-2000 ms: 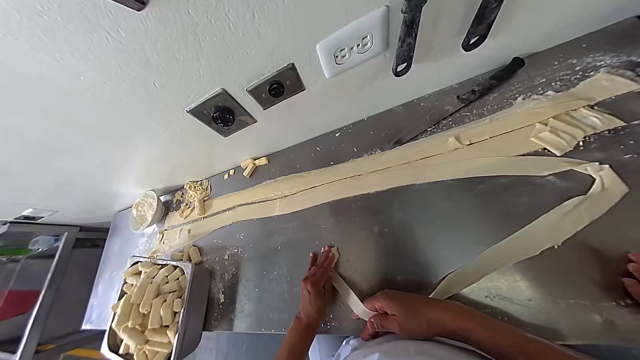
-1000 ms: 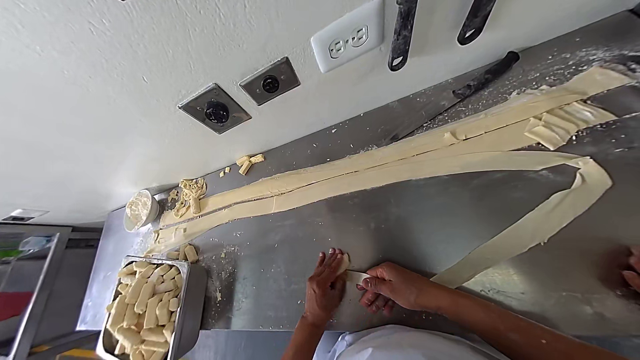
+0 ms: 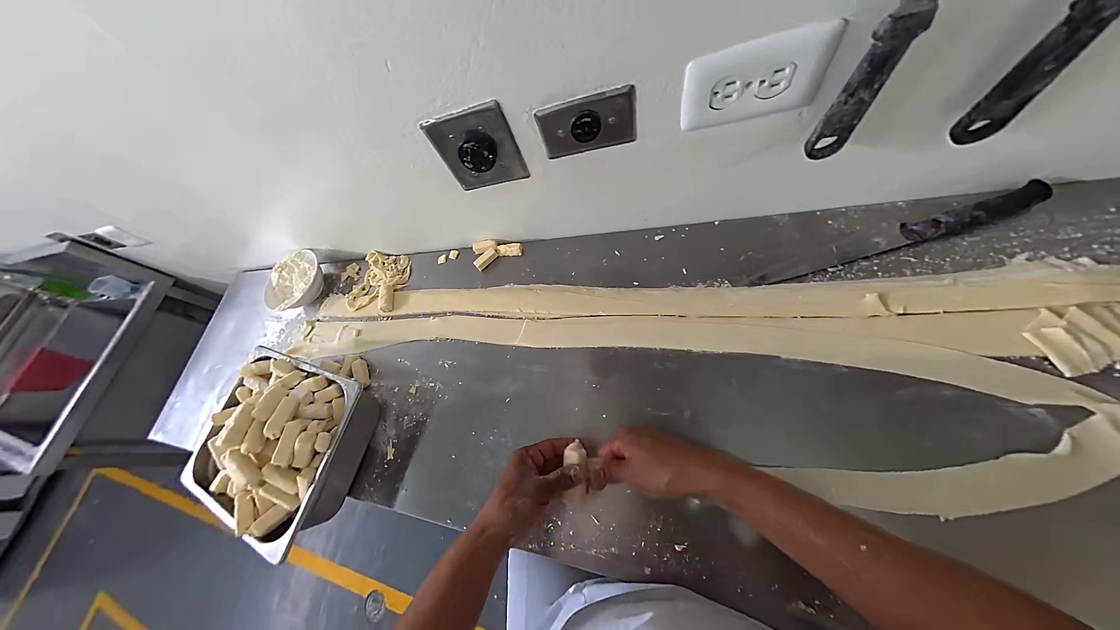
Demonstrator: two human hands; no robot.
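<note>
My left hand (image 3: 535, 479) has its fingers closed around a small piece of rolled dough (image 3: 575, 455), over the near part of the steel table. Touching the same piece from the right, my right hand (image 3: 652, 461) pinches its side. Beyond my hands, long flat dough strips (image 3: 647, 332) run across the table, and one bends back at the right toward my right forearm, which hides its end. At the left, a steel pan (image 3: 348, 420) is heaped with short dough-coloured sticks (image 3: 262, 437).
A white tub (image 3: 293, 280) of pale, floury material stands near dough scraps (image 3: 382, 276) at the back left. A long knife (image 3: 976, 213) with a dark handle lies by the wall. Short dough pieces (image 3: 1072, 339) rest on the strips at the right. Power outlets (image 3: 761, 79) are on the wall.
My hands have come together around the dough piece; two seconds ago they were apart with a dough strip between them. Another person's hand at the right edge is no longer in view.
</note>
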